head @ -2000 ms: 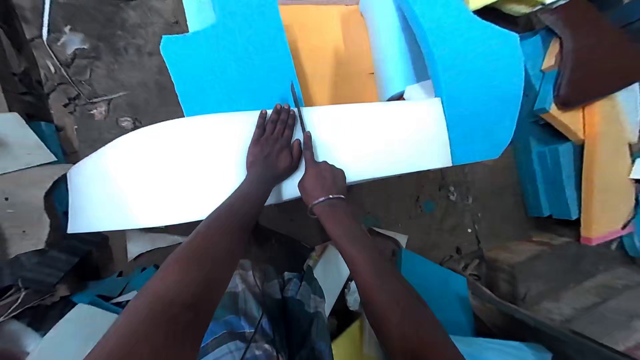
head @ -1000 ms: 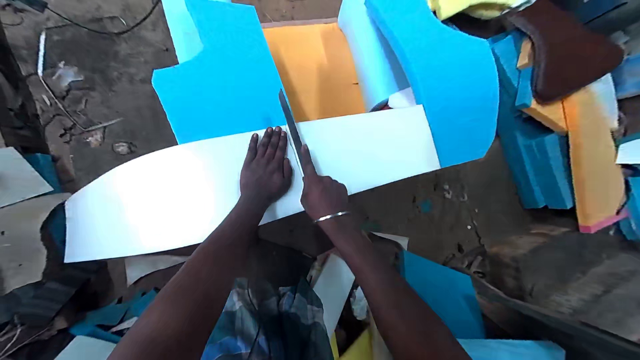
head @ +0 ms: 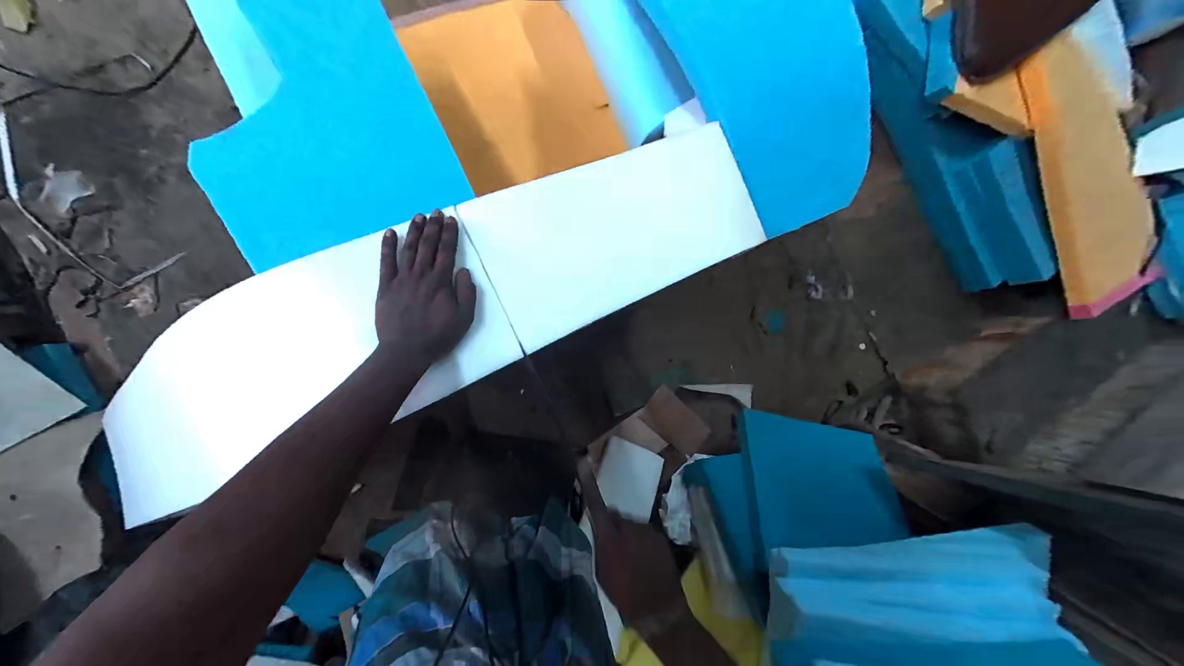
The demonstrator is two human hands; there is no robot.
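Observation:
A long white foam sheet [head: 268, 370] lies across the work, with a thin cut line running across it to the near edge. My left hand [head: 424, 287] presses flat on the sheet just left of that line, fingers apart. My right hand [head: 634, 564] is below the sheet's near edge, closed around the handle of a long-bladed knife [head: 546, 393]; the blade is dark and blurred, pointing up toward the end of the cut. Beyond the white sheet lie a blue foam panel [head: 324, 139], an orange foam piece [head: 527, 102] and a curved blue foam piece [head: 786, 111].
At the right are stacked blue foam blocks [head: 971, 194], an orange foam strip [head: 1091, 176] and a dark brown piece [head: 1017, 32]. Blue foam scraps [head: 823, 481] and a ridged light-blue foam piece [head: 916, 592] lie at the lower right. A dark cable [head: 120, 91] crosses the ground at upper left.
My right hand has drawn the knife down toward me, off the white sheet, and a cut line now shows across it. My left hand stays pressed on the sheet.

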